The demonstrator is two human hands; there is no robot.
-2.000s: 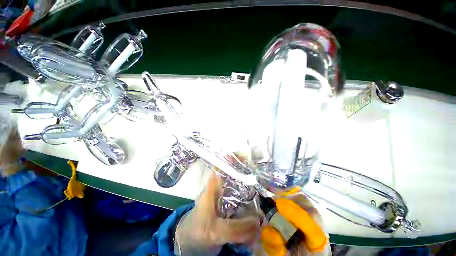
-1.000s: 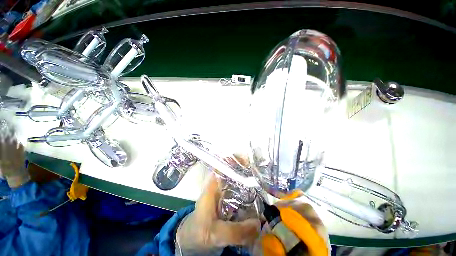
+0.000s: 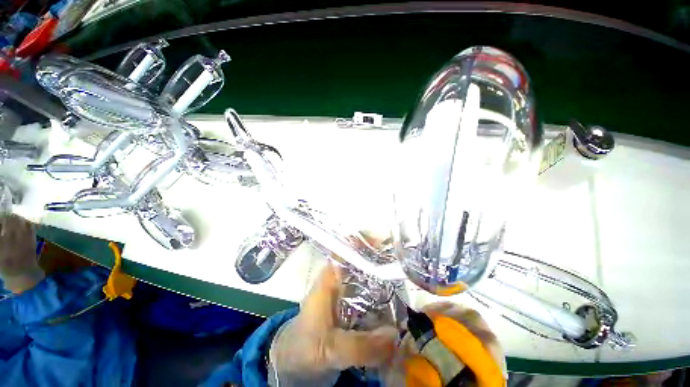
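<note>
A mirror-silver balloon-dog figurine lies across the bench in front of me, one large rounded lobe standing up and a long lobe reaching right. My left hand, in a thin pale glove, is closed around its short segments at the lower middle. My right hand, with orange finger cots, holds a small cylinder with a black end. Its dark tip points up-left at the segments beside my left hand. Glare and the large lobe hide part of the figurine, and my right hand is cut off by the lower edge.
Another silver figurine stands at left. A bottle with a round silver top is at right. An orange clip hangs on the near edge. A person's hand and blue sleeve are far left. A small white tag is at the far edge.
The large upright lobe has shifted slightly right. My right hand and the cylinder have moved slightly right and down from two seconds ago. My left hand keeps its hold.
</note>
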